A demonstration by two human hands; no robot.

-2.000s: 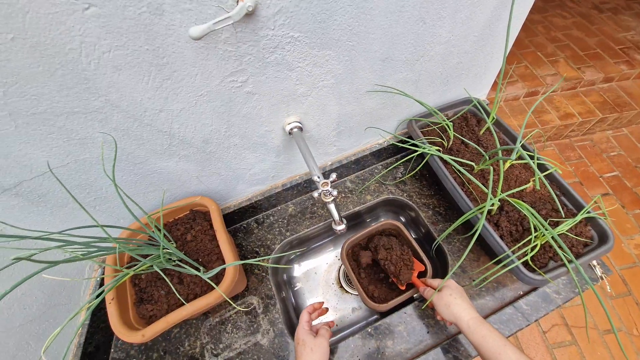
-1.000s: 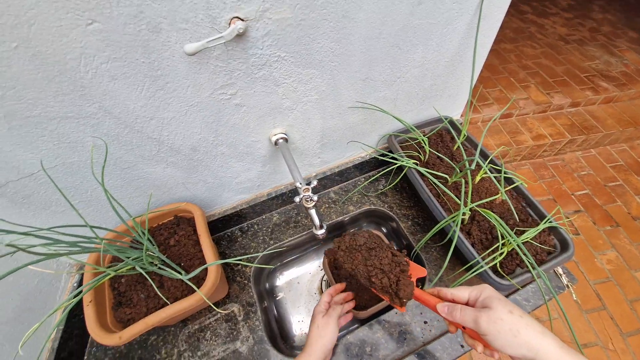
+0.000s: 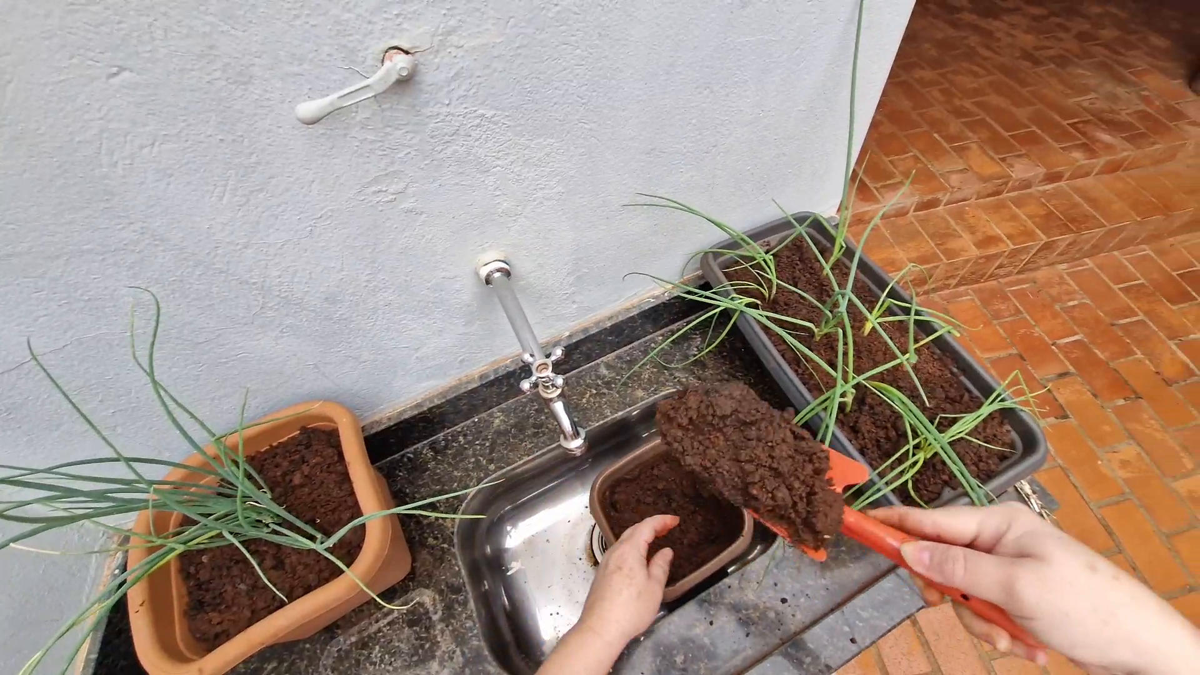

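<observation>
My right hand [image 3: 998, 572] grips the handle of an orange garden trowel [image 3: 877, 534], whose blade is heaped with dark brown soil [image 3: 750, 459]. The trowel is held above the right side of a small brown square pot [image 3: 741, 553], which stands in the stainless steel sink [image 3: 506, 562] and holds some soil. At the pot's left rim is my left hand [image 3: 628, 581], thumb and fingers apart, with nothing held; whether it touches the rim is hard to tell.
A terracotta-coloured planter [image 3: 380, 553] with soil and long green shoots stands left of the sink. To the right is a dark grey rectangular planter [image 3: 1027, 441] with similar plants. A chrome tap [image 3: 544, 375] reaches over the sink from the wall, under a white lever handle [image 3: 356, 94].
Two seconds ago the trowel was down inside the small pot; it has come up loaded with soil. My left hand has moved from the sink's front edge to the pot.
</observation>
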